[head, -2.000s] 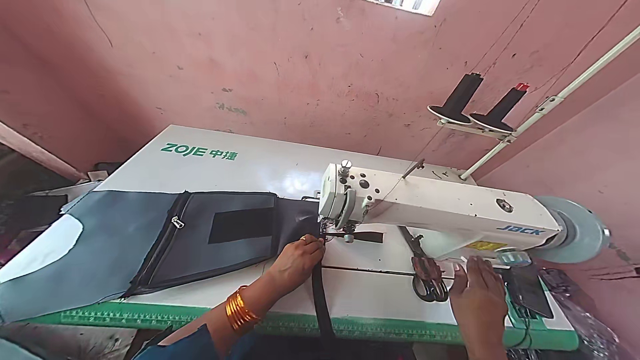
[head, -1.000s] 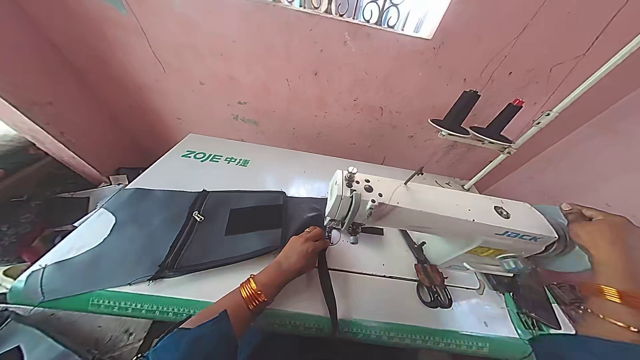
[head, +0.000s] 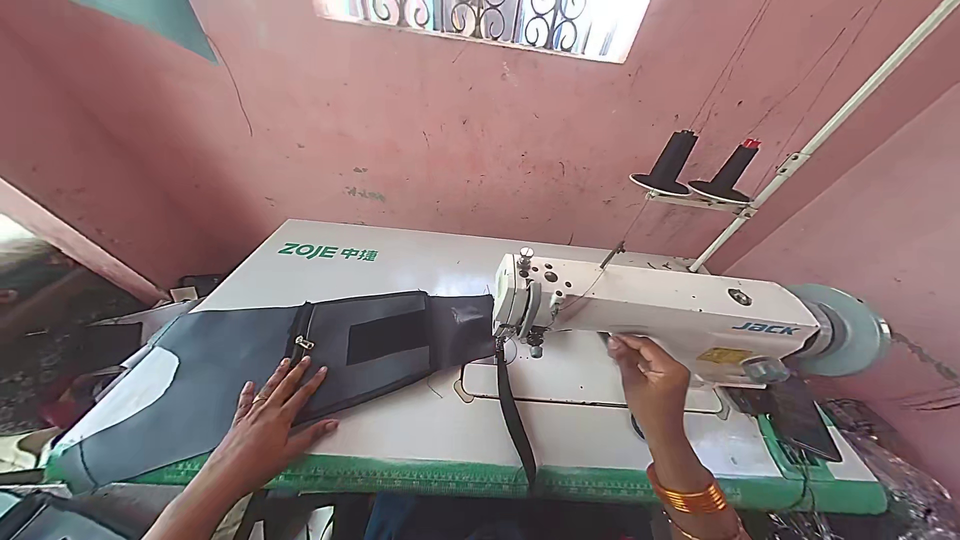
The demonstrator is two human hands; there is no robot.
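Note:
My left hand [head: 274,420] lies with fingers spread on a dark grey fabric piece [head: 217,367], just below the metal zipper pull [head: 304,343]. The piece has a black rectangular patch [head: 386,337], and its right end reaches the head of a white sewing machine [head: 645,300]. A black strap [head: 514,420] hangs from the needle area over the table's front edge. My right hand [head: 649,375] is under the machine arm, thumb and fingertips close together beside a dark tip. It covers most of the scissors [head: 637,429]; whether it grips them cannot be told.
Two black thread cones [head: 673,163] stand on a holder behind the machine. The handwheel [head: 851,330] is at the right end, with a dark phone-like object [head: 802,420] lying below it. A green measuring strip [head: 420,476] runs along the table's front edge.
My left hand has moved left from the needle area onto the grey fabric. My right hand has come from the handwheel to the scissors' place under the machine arm. The view has shifted.

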